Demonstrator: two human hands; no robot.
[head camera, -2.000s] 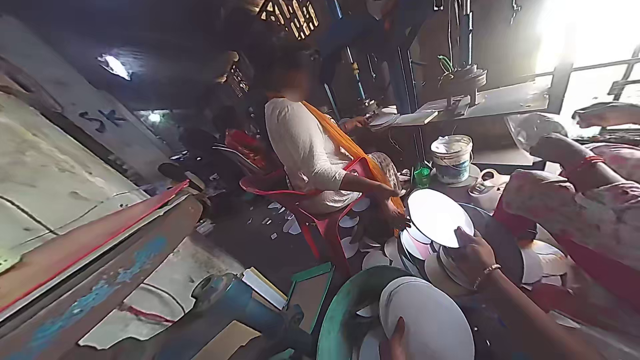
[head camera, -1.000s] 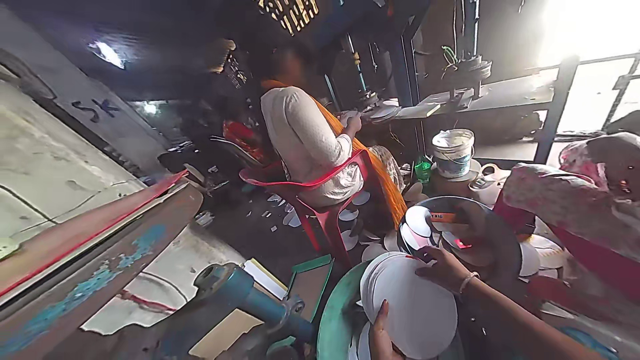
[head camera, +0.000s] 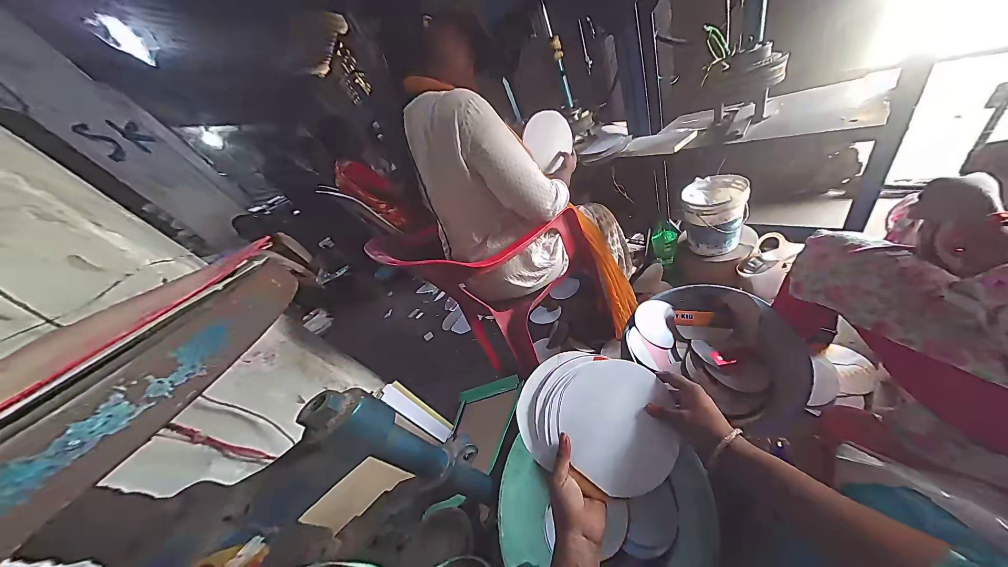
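Note:
My left hand (head camera: 577, 504) grips the lower edge of a fanned stack of white discs (head camera: 614, 425), its thumb on the front face. The right hand (head camera: 693, 409), with a bracelet at the wrist, holds the same stack at its right edge. Below the stack is a green round tub (head camera: 524, 504) with more discs (head camera: 652, 520) in it. Just beyond, a dark metal basin (head camera: 787, 339) holds more round pieces, some with printed colours.
A person on a red plastic chair (head camera: 512, 323) holds a white disc (head camera: 548, 140) near a bench with presses. A white bucket (head camera: 715, 216) stands by a jug (head camera: 772, 260). Blue machinery (head camera: 394, 437) lies left of the tub; another person in floral cloth sits at right.
My right hand, earlier holding a single disc over the basin, is now at the stack above the green tub. The seated person's hand has risen from low by the basin to the bench, holding a disc.

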